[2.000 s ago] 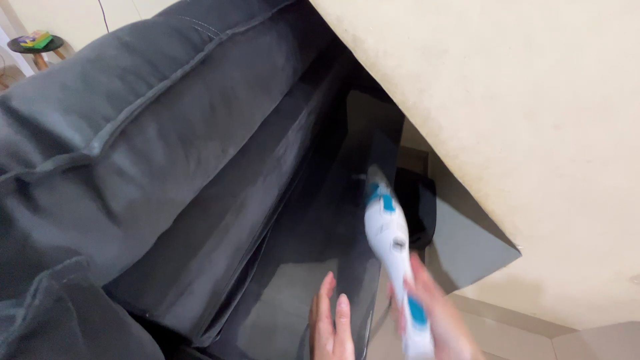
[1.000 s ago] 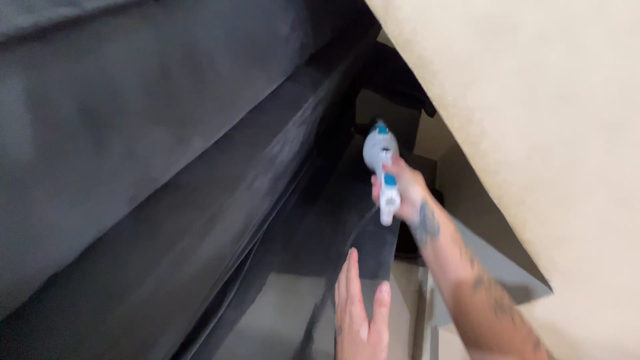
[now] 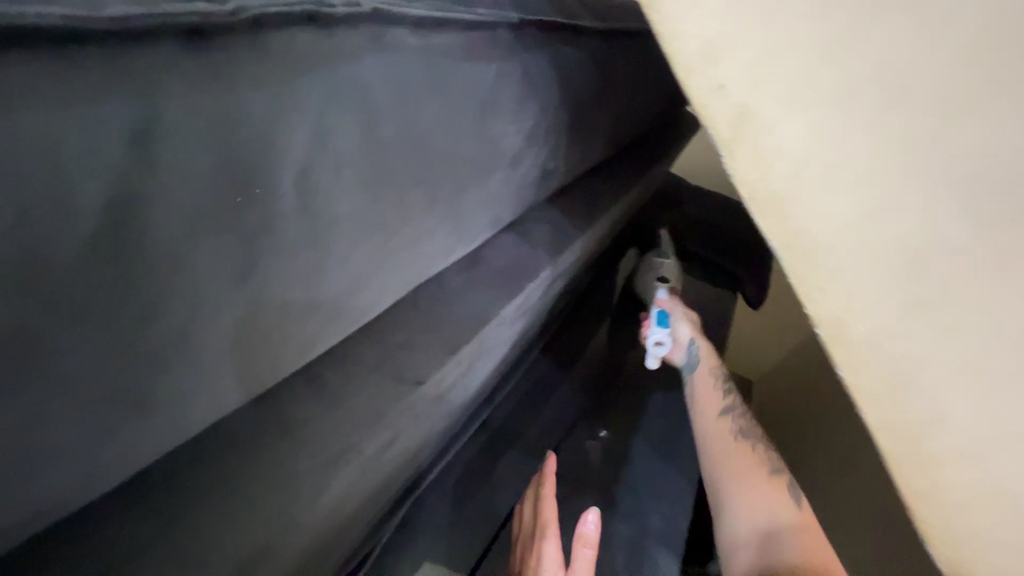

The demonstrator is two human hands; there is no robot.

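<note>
My right hand [image 3: 678, 324] is closed around the handle of a white and blue handheld cleaner [image 3: 658, 328], perhaps a steam cleaner or vacuum. Its narrow nozzle points away from me into the dark gap beside a dark grey fabric sofa [image 3: 320, 224]. Whether the nozzle touches anything is too dark to tell. My left hand [image 3: 552, 524] is at the bottom edge, fingers extended and thumb apart, holding nothing, over a dark flat surface [image 3: 592, 448] that runs along the sofa's side.
A cream-coloured wall or panel [image 3: 880, 200] with a slanting edge fills the right side, close to my right forearm. Dark cloth or a dark padded thing [image 3: 720, 236] lies at the far end of the gap. The sofa takes up the left.
My right hand has reached farther into the gap with the cleaner. My left hand stays low in view with its fingers apart. The view has moved closer to the sofa.
</note>
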